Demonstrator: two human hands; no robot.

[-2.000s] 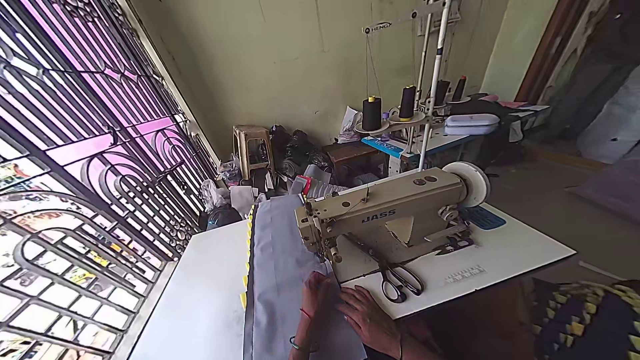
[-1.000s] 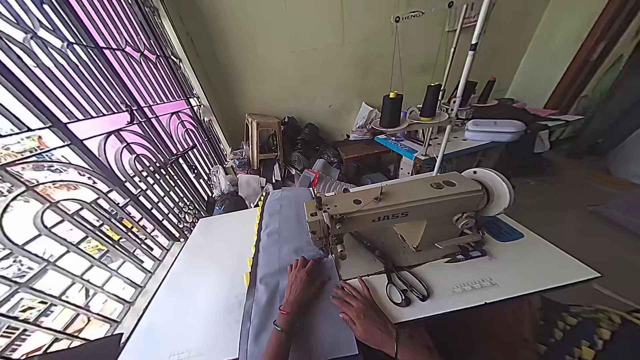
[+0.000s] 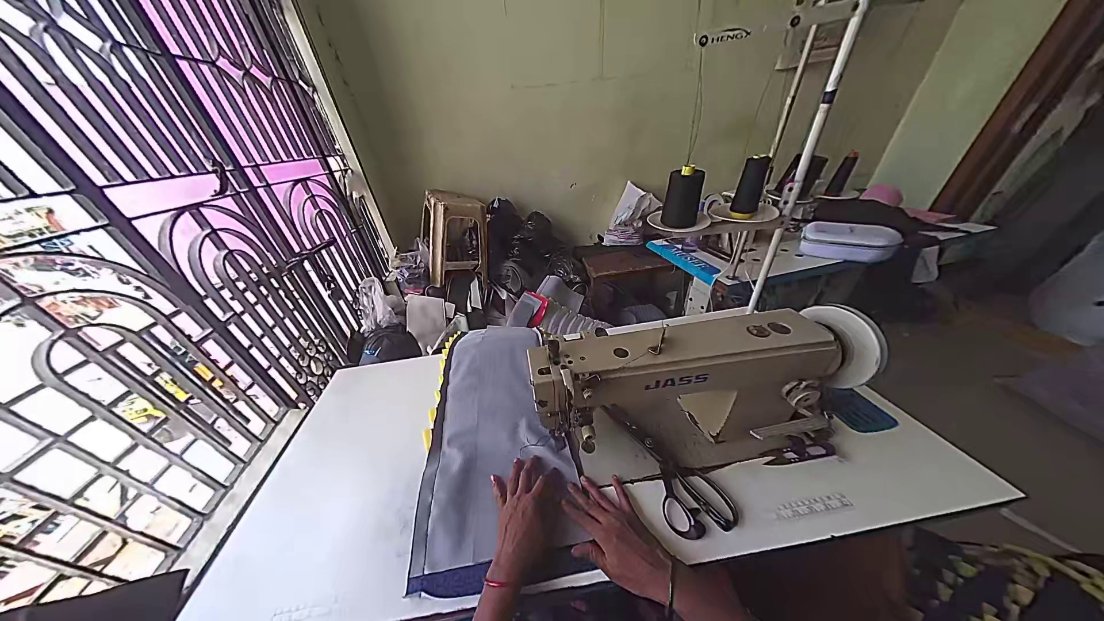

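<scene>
Grey fabric (image 3: pixel 474 431) with a dark edge and a yellow trim along its left side lies on the white sewing table (image 3: pixel 336 466) and runs under the needle area of a beige industrial sewing machine (image 3: pixel 690 366). My left hand (image 3: pixel 523 509) lies flat on the fabric, fingers spread, just in front of the presser foot. To its right, my right hand (image 3: pixel 617 535) rests palm down with spread fingers at the fabric's right edge. Black-handled scissors (image 3: pixel 681 487) lie on the machine bed beyond my right hand. Small thread snips (image 3: pixel 800 452) lie farther right.
A metal grille (image 3: pixel 198 224) runs along the left. Behind the machine are a plastic stool (image 3: pixel 457 228), bags and fabric scraps. A second machine table with black thread cones (image 3: pixel 683 198) and a pale case (image 3: pixel 849 241) stands at the back right. A thread stand pole rises behind the machine.
The fabric's near end, with a dark blue strip, now shows on the table beside my left hand. Both hands stay on the fabric near the machine. The view has shifted somewhat.
</scene>
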